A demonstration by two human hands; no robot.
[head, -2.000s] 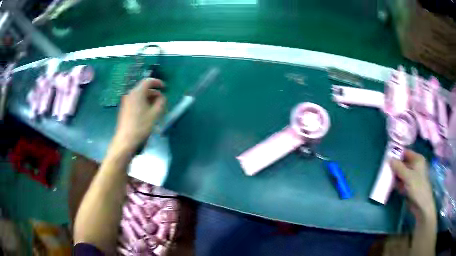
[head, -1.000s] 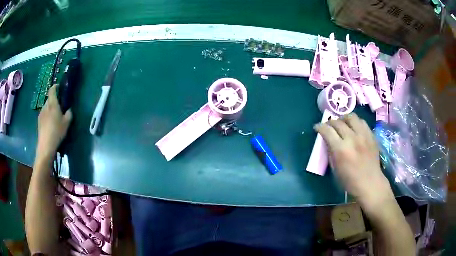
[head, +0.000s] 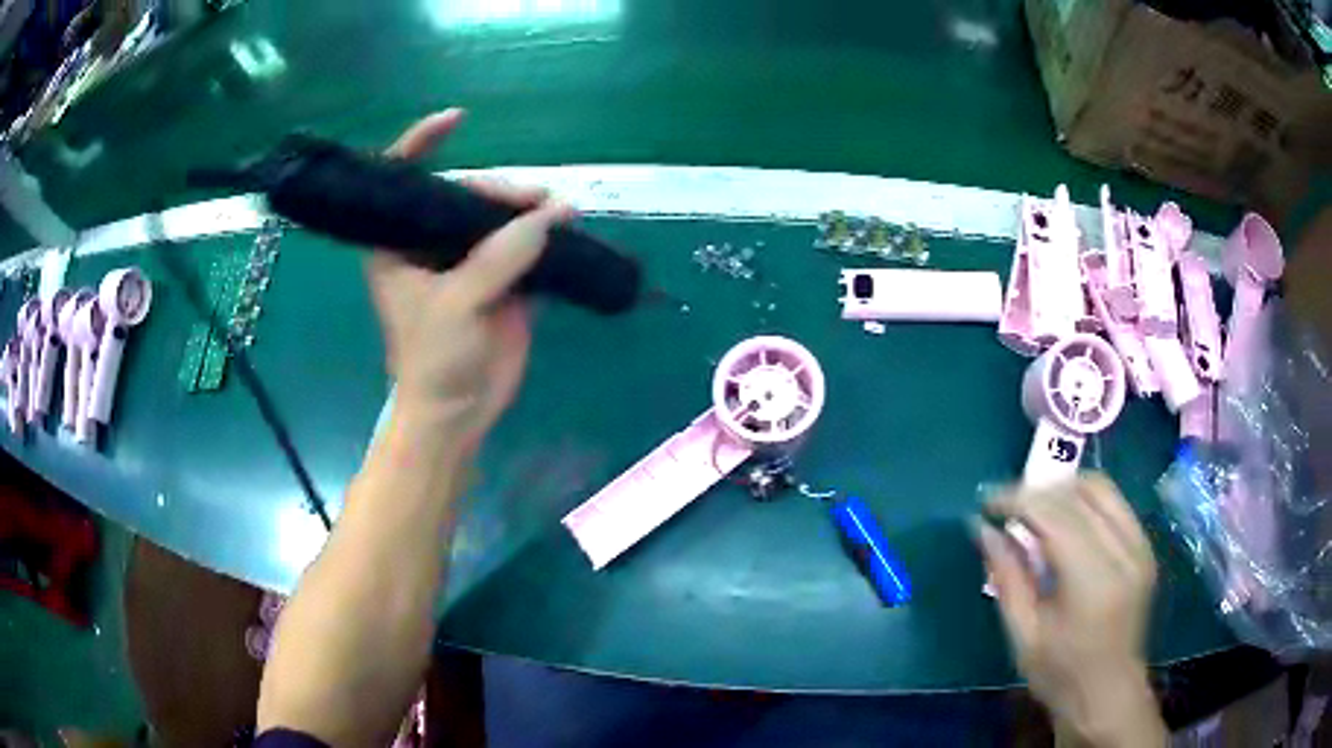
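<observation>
My left hand (head: 460, 314) grips a thick black electric screwdriver (head: 424, 219); its bit points right, near the loose screws (head: 723, 260). My right hand (head: 1081, 585), blurred, is closed around the lower handle of a pink fan (head: 1078, 383), partly hiding it. Between the hands lies a pink fan housing (head: 657, 490) with a round spoked head and open trough handle. A small board (head: 767, 479) hangs out below its ring, joined by a wire to a blue battery cell (head: 872, 551). A pink handle cover (head: 920, 295) lies behind.
Pink fans (head: 110, 351) stand in a row at left beside green PCB panels (head: 212, 329). A row of small boards (head: 872, 237) lies near the white strip. Pink parts (head: 1045, 278) and a clear plastic bag (head: 1271, 482) are at right, a cardboard box (head: 1154, 102) at far right.
My left hand has lifted the screwdriver from the left side and brought it right, towards the screws. My right hand remains at the right fan's handle, lower down it. The view has shifted.
</observation>
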